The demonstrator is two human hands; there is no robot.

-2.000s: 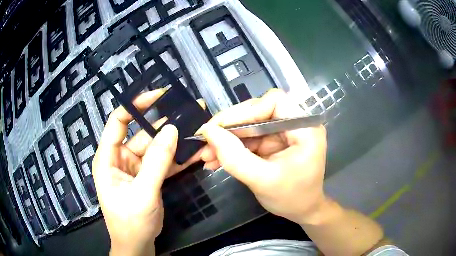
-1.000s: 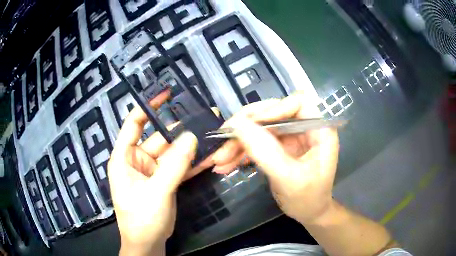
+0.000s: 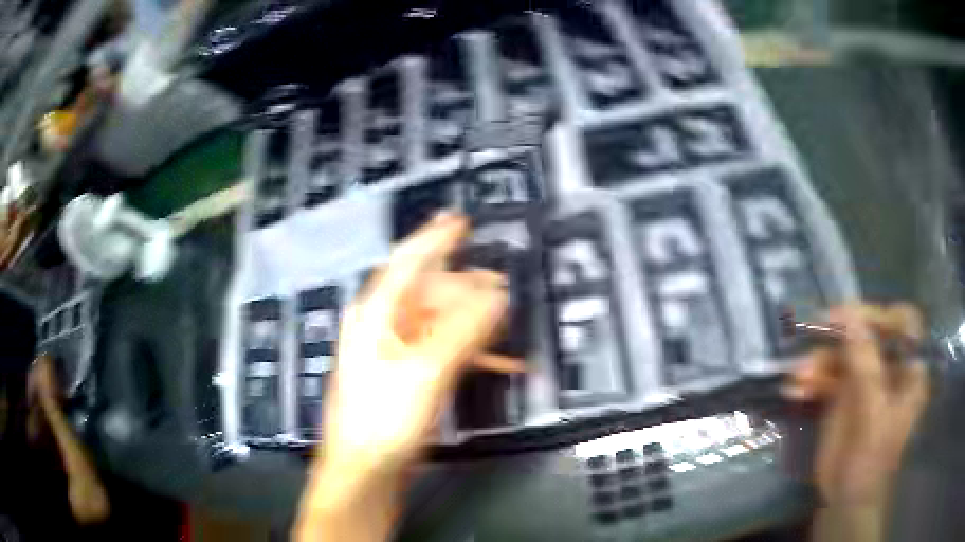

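Observation:
The view is blurred. My left hand (image 3: pixel 407 339) is over the whitish blister tray (image 3: pixel 317 246) and holds a black phone middle frame (image 3: pixel 503 238) upright in the view, its far end overlapping the tray's middle row. A finger shows through or beside the frame's lower part. My right hand (image 3: pixel 870 397) is at the tray's right edge, holding slim tweezers (image 3: pixel 815 326) that point left; their tips are blurred. Other black frames (image 3: pixel 677 291) lie in the tray pockets. A liner sheet with small dark squares (image 3: pixel 630 482) and pale cells lies at the near edge.
A white round-headed object, possibly a fan (image 3: pixel 116 235), stands left of the tray. Another person's arm (image 3: pixel 69 445) shows at the far left. A black shiny pile (image 3: pixel 349 48) lies behind the tray. A grey-white shape (image 3: pixel 159 127) is at upper left.
The view has swung left, showing more of the tray and the left side. My hands have moved apart: the left with the frame over the tray, the right with the tweezers away to the right.

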